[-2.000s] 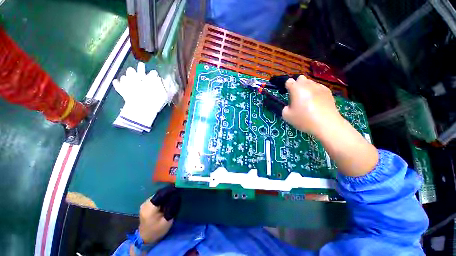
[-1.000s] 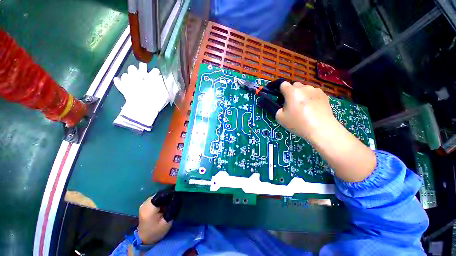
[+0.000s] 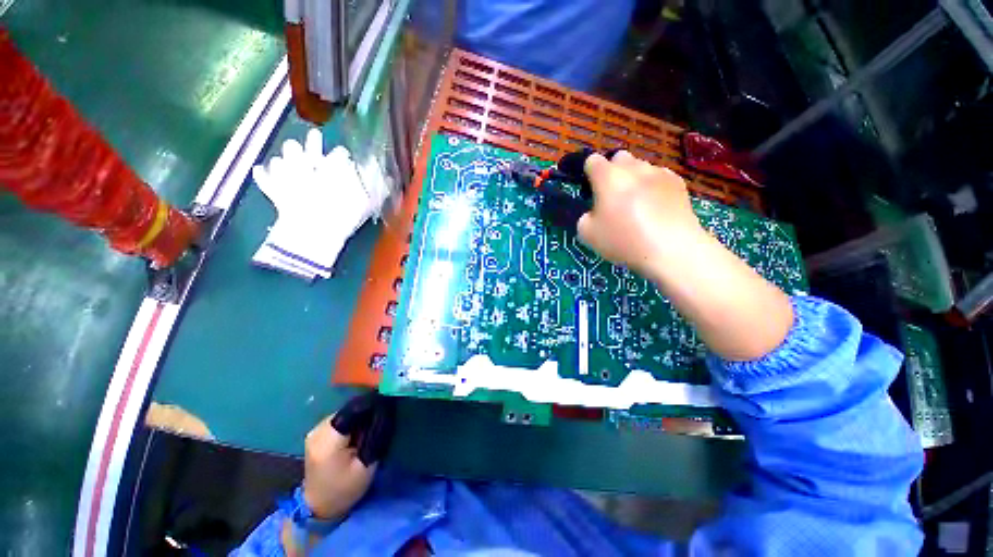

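A large green circuit board (image 3: pixel 490 294) with white traces and a wide pale strip along its near edge lies on an orange-brown slotted fixture (image 3: pixel 365 343). My right hand (image 3: pixel 637 212) is closed around the black handles of small side cutters (image 3: pixel 526 172), whose jaws are over the board's far left part. Whether the jaws touch it cannot be told. My left hand (image 3: pixel 340 462), with black coverings on its fingertips, is at the board's near left corner. Its fingers are bent around the corner area; their exact contact is hidden.
White gloves (image 3: pixel 314 207) lie left of the fixture. A clear panel with a metal frame (image 3: pixel 327 49) stands at the far left corner. A red-wrapped post (image 3: pixel 93 180) is at left. A dark red object (image 3: pixel 719 158) lies on the fixture's far right. A person's blue clothing (image 3: pixel 544 33) shows beyond.
My right hand and the cutters have moved a little left and toward the board's far edge. My left hand has hardly moved.
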